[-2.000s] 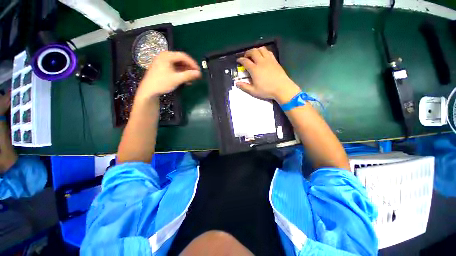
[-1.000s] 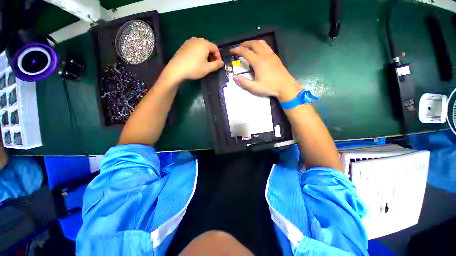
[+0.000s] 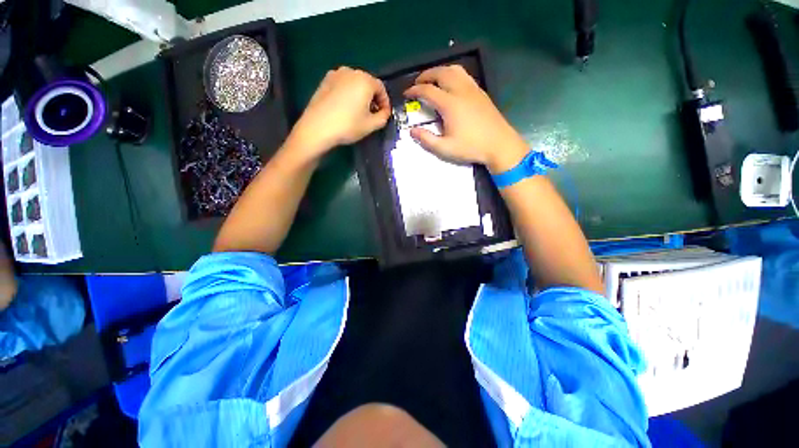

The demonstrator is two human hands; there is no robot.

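The opened tablet unit (image 3: 435, 188), a white rectangle with dark edges, lies in the black fixture (image 3: 378, 201). My left hand (image 3: 350, 107) is at the unit's upper left corner, thumb and fingertips pinched together; whether a small part is between them cannot be seen. My right hand (image 3: 464, 118), with a blue wrist strap (image 3: 524, 170), rests over the unit's upper end beside a yellow patch (image 3: 413, 106), fingers bent and spread, holding nothing visible. It hides part of the board end.
A black parts tray (image 3: 282, 87) at left holds a dish of screws (image 3: 238, 73) and a heap of small dark parts (image 3: 217, 162). A screwdriver (image 3: 584, 35) hangs at the top right. A slim black box (image 3: 711, 149) and white container (image 3: 764, 179) lie right.
My left hand has moved right from beside the parts tray to the unit's upper left corner, then stayed there. My right hand has stayed over the upper end, shifting only slightly.
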